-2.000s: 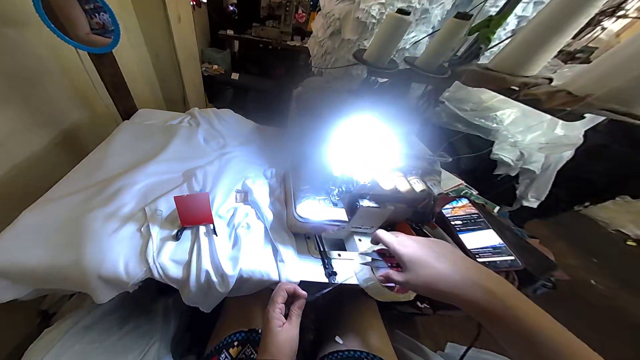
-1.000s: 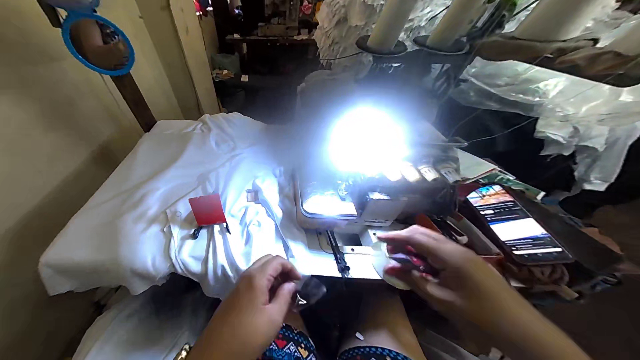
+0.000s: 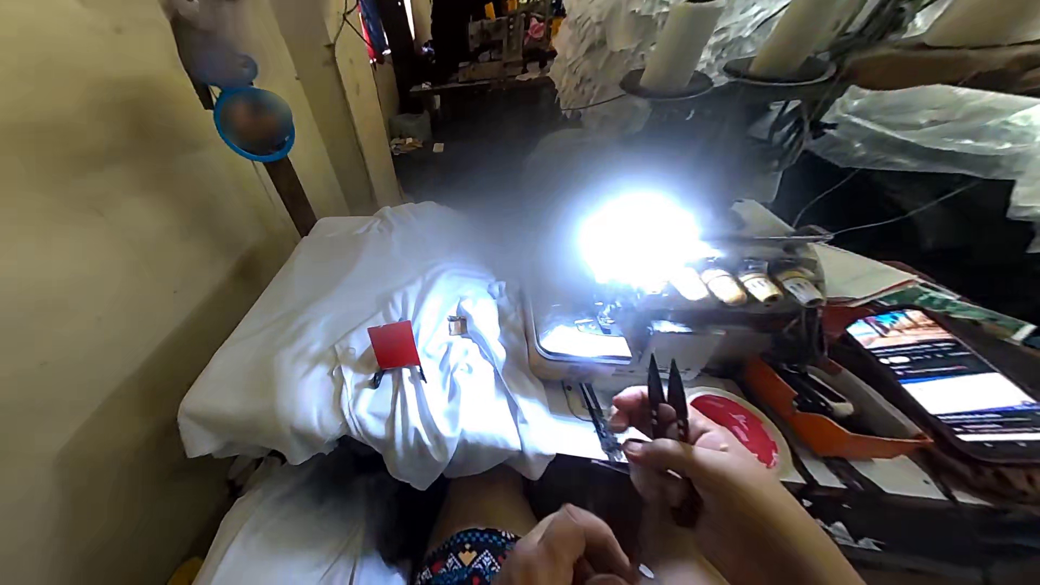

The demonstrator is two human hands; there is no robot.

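Note:
My right hand point(image 3: 691, 463) is closed around a pair of dark thread snips point(image 3: 668, 398), their two points upward and slightly apart. Below and left of it, my left hand point(image 3: 573, 548) is curled over my lap at the bottom edge; whether its fingers hold anything is hidden. Just beyond the snips stands a sewing machine point(image 3: 577, 370), its upper part washed out by a bright lamp point(image 3: 638, 240). White fabric point(image 3: 301, 325) lies to the machine's left, with a red square piece point(image 3: 395, 345) and a small metallic item point(image 3: 457, 326) on it.
An orange open box point(image 3: 837, 443) with small tools and a lit phone point(image 3: 946, 382) are at the right. A round red-and-white item point(image 3: 741, 431) lies beside my right hand. Thread cones point(image 3: 682, 49) stand above at the back. A blue-framed mirror point(image 3: 254, 123) hangs at the left wall.
The snips in my right hand now point upward, and that hand has turned. My left hand has drawn lower; a small dark object seen at it one second ago is no longer visible.

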